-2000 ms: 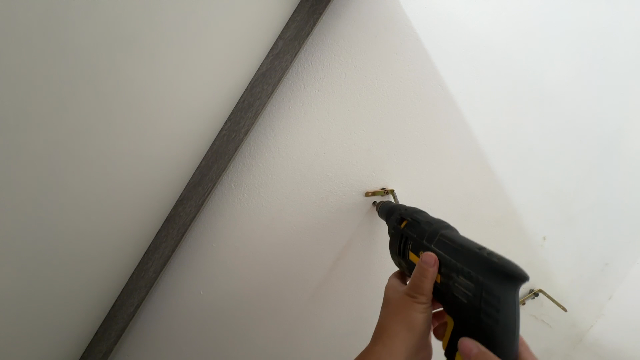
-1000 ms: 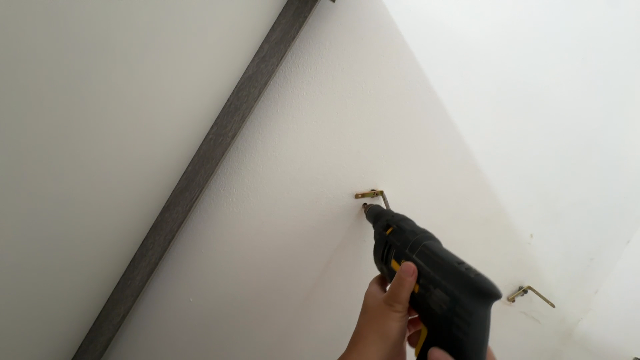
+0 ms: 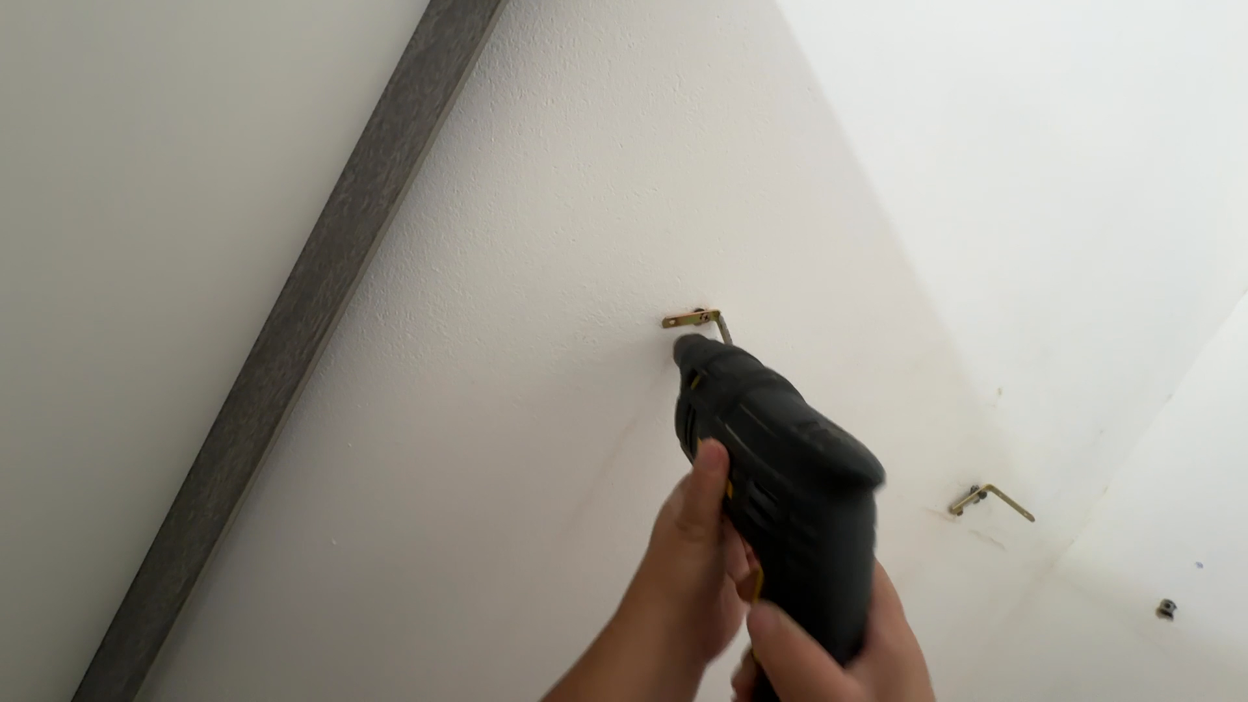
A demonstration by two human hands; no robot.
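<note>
A black power drill with yellow details (image 3: 790, 448) points up and left at the white wall. My left hand (image 3: 697, 551) supports it from the left side, its thumb raised along the body. Around the handle, at the lower edge of the view, my right hand (image 3: 838, 648) is closed. The drill's nose is just below a brass-coloured metal L-bracket (image 3: 690, 319) fixed to the wall; the bit's tip and its contact with the wall cannot be made out.
A dark grey wood-grain strip (image 3: 292, 341) runs diagonally along the left. A second L-bracket (image 3: 994, 490) sticks out at the lower right. Farther right is a small dark metal fitting (image 3: 1166, 609) on the white surface.
The drill stays close under the same bracket, with both hands on it. More of my right hand shows than before. The view has shifted, bringing the small fitting at right into sight.
</note>
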